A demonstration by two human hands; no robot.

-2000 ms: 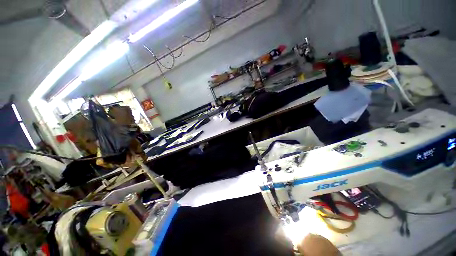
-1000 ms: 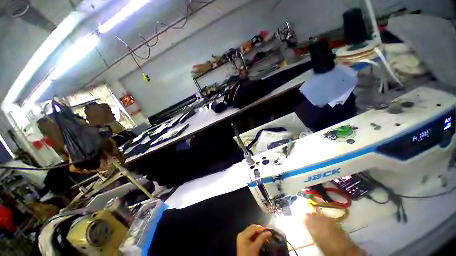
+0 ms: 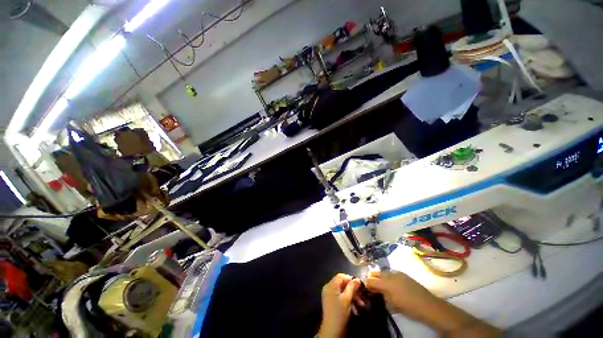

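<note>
A black fabric piece [image 3: 278, 290] lies left of the needle area of the white sewing machine [image 3: 430, 214]. My left hand [image 3: 338, 300] pinches the black fabric just in front of the needle area. My right hand [image 3: 397, 290] meets it from the right, its fingertips also on the fabric edge. The fingertips of both hands are close together, and fabric hangs below them. The presser foot area [image 3: 375, 254] is just behind my fingers, partly hidden by glare.
Scissors with red and yellow handles [image 3: 440, 254] lie under the machine arm, beside a phone-like device [image 3: 479, 228] with cables. A clear tray with a blue edge [image 3: 201, 284] and a yellowish machine [image 3: 135, 297] stand left. A black cone [image 3: 431, 53] stands behind.
My left hand, out of view at first, came in at the bottom and has moved up slightly. My right hand has moved left from the lamp glare to meet it at the fabric.
</note>
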